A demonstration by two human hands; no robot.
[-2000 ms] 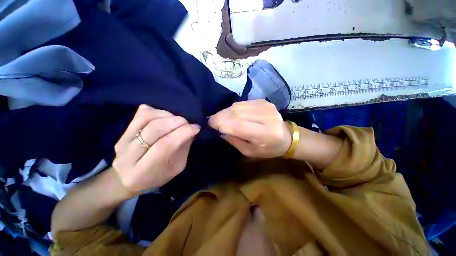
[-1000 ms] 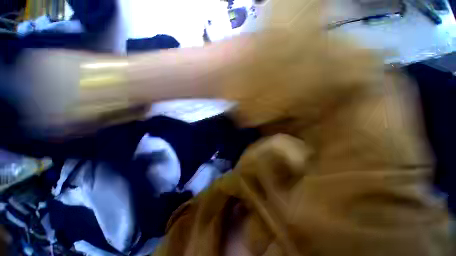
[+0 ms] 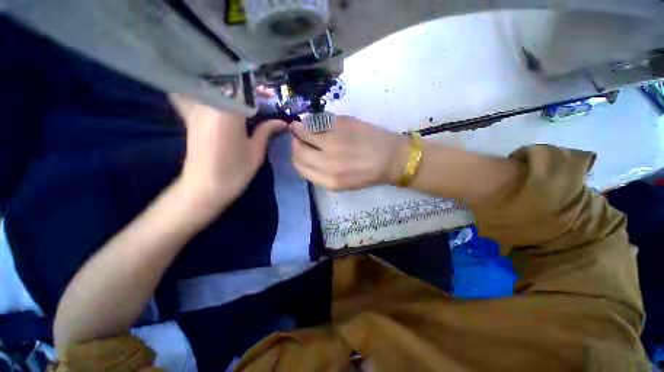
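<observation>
A navy garment panel [image 3: 95, 189] covers the left of the table and hangs to the lap. A pale strip [image 3: 291, 211] runs along its right edge, and another pale strip crosses the lap. My left hand [image 3: 218, 149] lies on the panel, its thumb and finger pinching the edge just before the presser foot area [image 3: 285, 102]. My right hand [image 3: 346, 152] pinches the same edge, its fingertips nearly touching the left thumb, below the knurled knob [image 3: 319, 121]. The needle tip cannot be made out.
The grey-white sewing machine head [image 3: 408, 22] spans the top. A football sticker [image 3: 336, 89] is on the bed. A printed ruler tape [image 3: 397, 218] runs along the table's front edge. A shiny item [image 3: 568, 109] lies in the slot at right. Blue material [image 3: 480, 269] is below the table.
The view has moved to the machine head. My right arm, blurred and stretched left before, is back at the right. Both hands now hold the navy edge at the needle area.
</observation>
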